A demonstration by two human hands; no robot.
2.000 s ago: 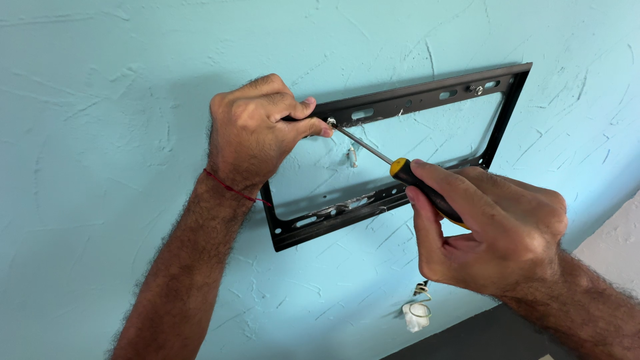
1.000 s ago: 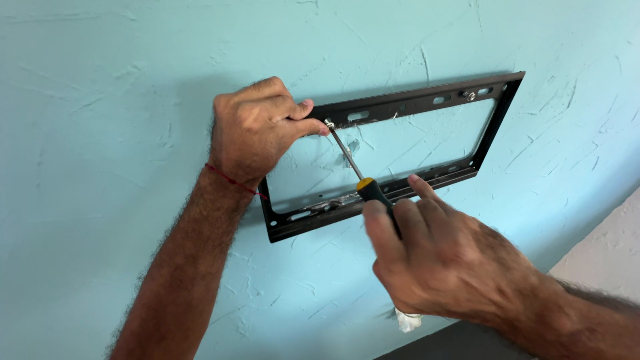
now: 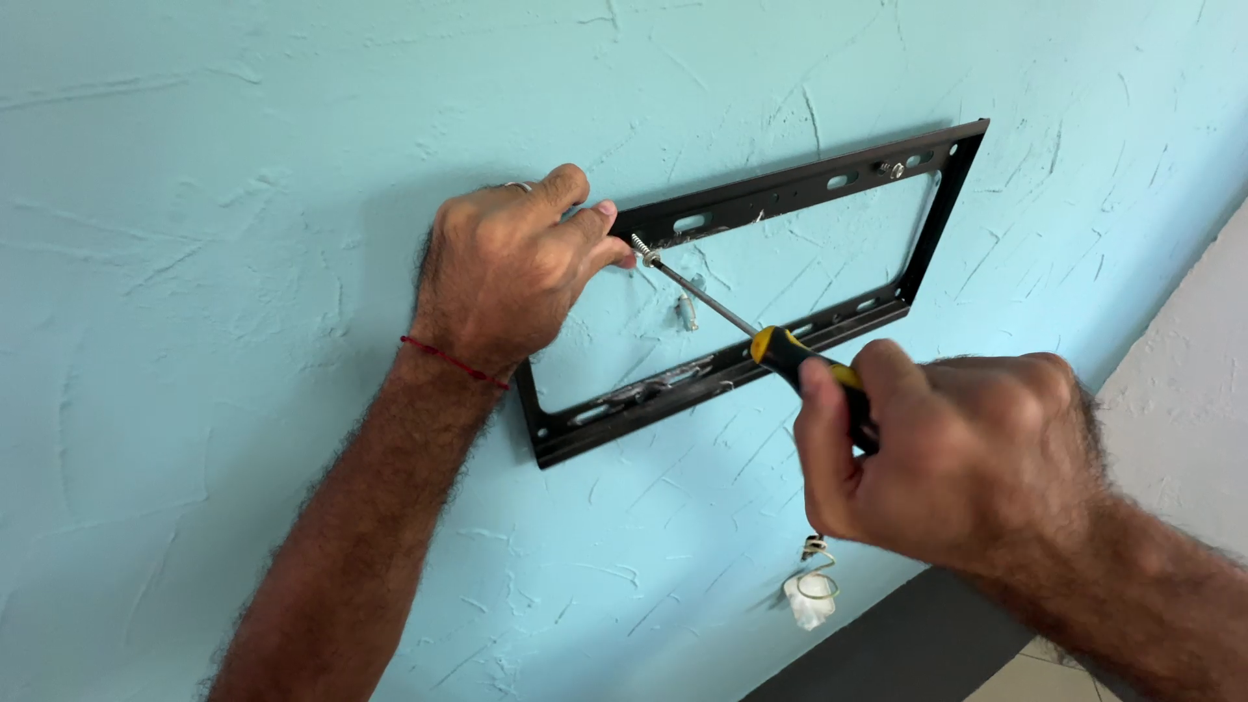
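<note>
A black metal wall-mount frame (image 3: 780,190) lies against the blue wall. My left hand (image 3: 517,263) covers its upper left corner, fingertips on the upper rail beside a screw (image 3: 643,250). The screw stands out at an angle, its threads showing. My right hand (image 3: 936,439) is closed around the black and yellow handle of a screwdriver (image 3: 712,300), whose tip meets the screw head. A second screw (image 3: 895,171) sticks out of the upper rail near the right end. Whether my left fingers pinch the frame's edge is hidden.
Inside the frame, a whitish wall plug or fitting (image 3: 688,312) shows on the wall. Below the frame, a coiled wire with a white piece (image 3: 811,597) hangs from the wall. A dark band (image 3: 877,634) runs along the wall's foot, and a pale wall (image 3: 1180,390) stands at the right.
More of the screw's thread shows now at my left fingertips than before. My right hand has shifted and turned on the screwdriver handle. My left hand remains at the frame's upper left.
</note>
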